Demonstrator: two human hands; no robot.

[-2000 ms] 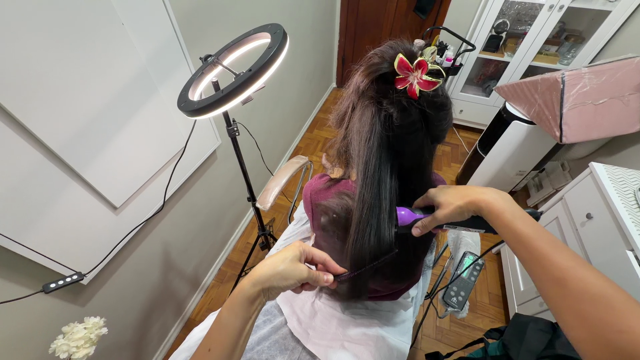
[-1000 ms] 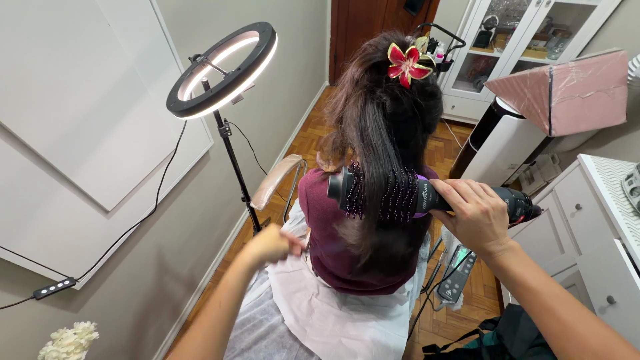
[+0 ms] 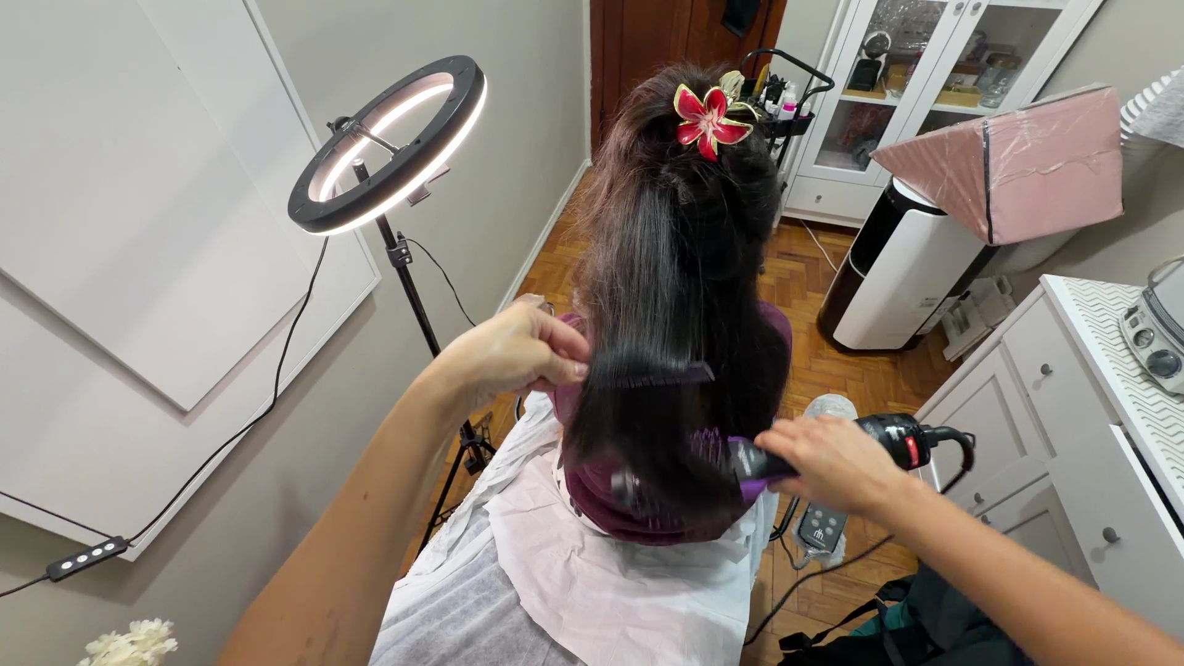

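Note:
A person in a maroon top point(image 3: 610, 504) sits with their back to me, long dark hair point(image 3: 647, 277) hanging down and a red flower hair clip point(image 3: 709, 120) high on the head. My left hand point(image 3: 518, 356) holds a dark comb point(image 3: 680, 373), its teeth in the hair at back height. Lower down, my right hand point(image 3: 832, 460) grips the handle of a black and purple hot-air brush point(image 3: 893, 439). The brush's bristled barrel lies under the hair ends, partly hidden by them.
A lit ring light point(image 3: 467, 102) on a black stand is at left. Right of the person are a white portable appliance point(image 3: 911, 277), a pink wrapped cushion point(image 3: 1045, 166) and a white drawer cabinet point(image 3: 1027, 370). White sheets point(image 3: 610, 592) lie in front of me; the brush's cord hangs by a dark bag point(image 3: 916, 620).
My left hand has come up to the hair, with the comb now visible in it. The brush has moved down from mid-hair to the hair's ends.

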